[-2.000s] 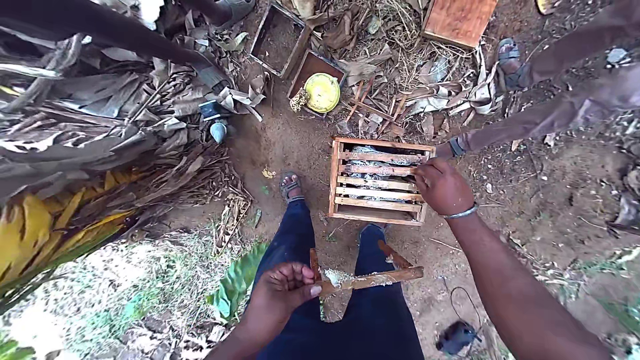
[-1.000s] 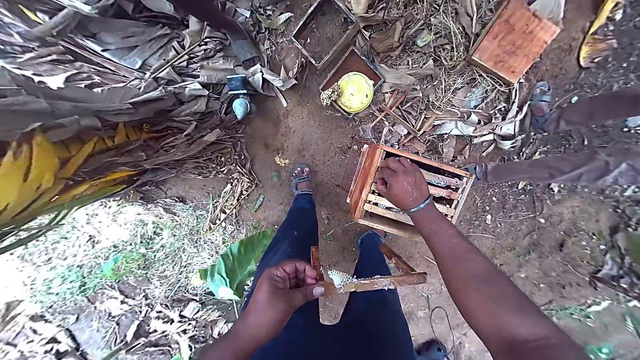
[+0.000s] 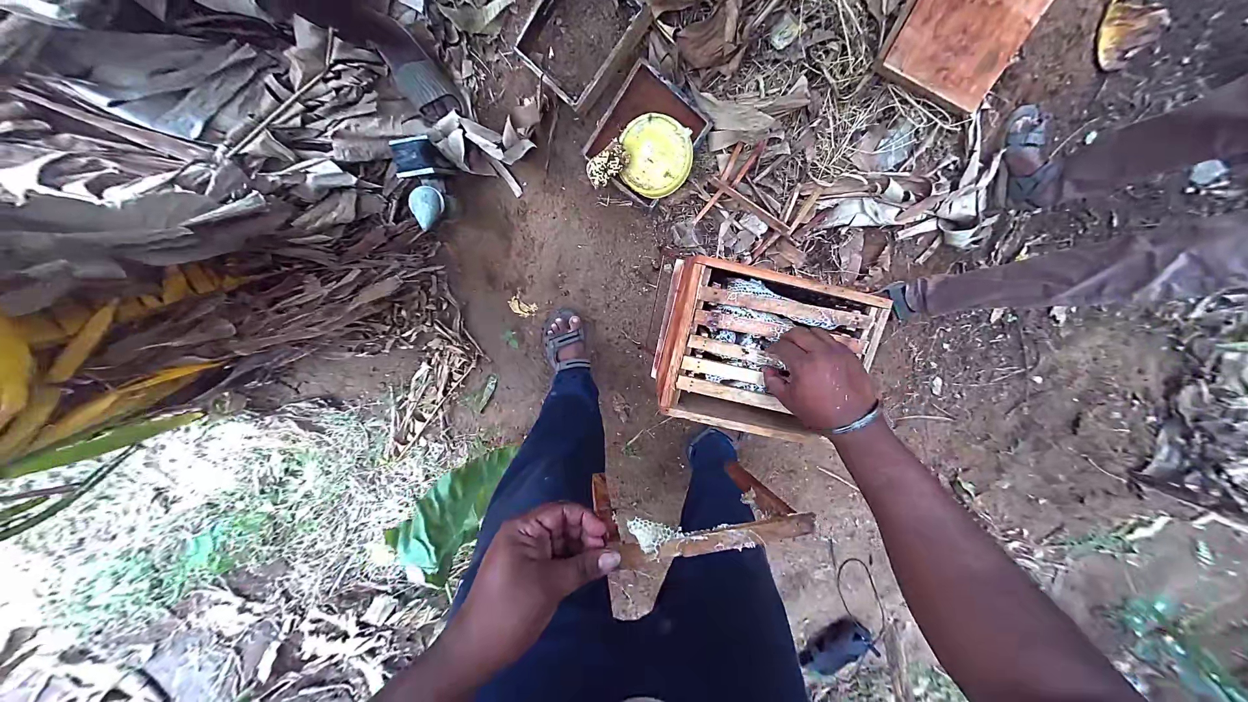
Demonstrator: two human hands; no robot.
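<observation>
My left hand (image 3: 558,558) pinches one end of a wooden hive frame (image 3: 746,535), held above my legs. A piece of pale honeycomb (image 3: 651,532) clings to this frame near my fingers, and its two side bars stick out from the long bar. My right hand (image 3: 821,378), with a band at the wrist, reaches over an open wooden hive box (image 3: 682,336). Its fingertips are at the bars of the frames (image 3: 738,324) inside; whether they grip one cannot be told. Several frames lie side by side in the box, with whitish comb between them.
Beyond the box are a yellow lid or container (image 3: 656,155) in a wooden tray (image 3: 636,97), an empty wooden frame box (image 3: 577,96) and a reddish wooden board (image 3: 960,49). Another person's legs (image 3: 1072,258) stand at the right. Dry leaves (image 3: 322,234) cover the left.
My right hand has moved from the box's left part back toward its right side since one second ago. My left hand keeps its hold on the frame. The view has shifted somewhat.
</observation>
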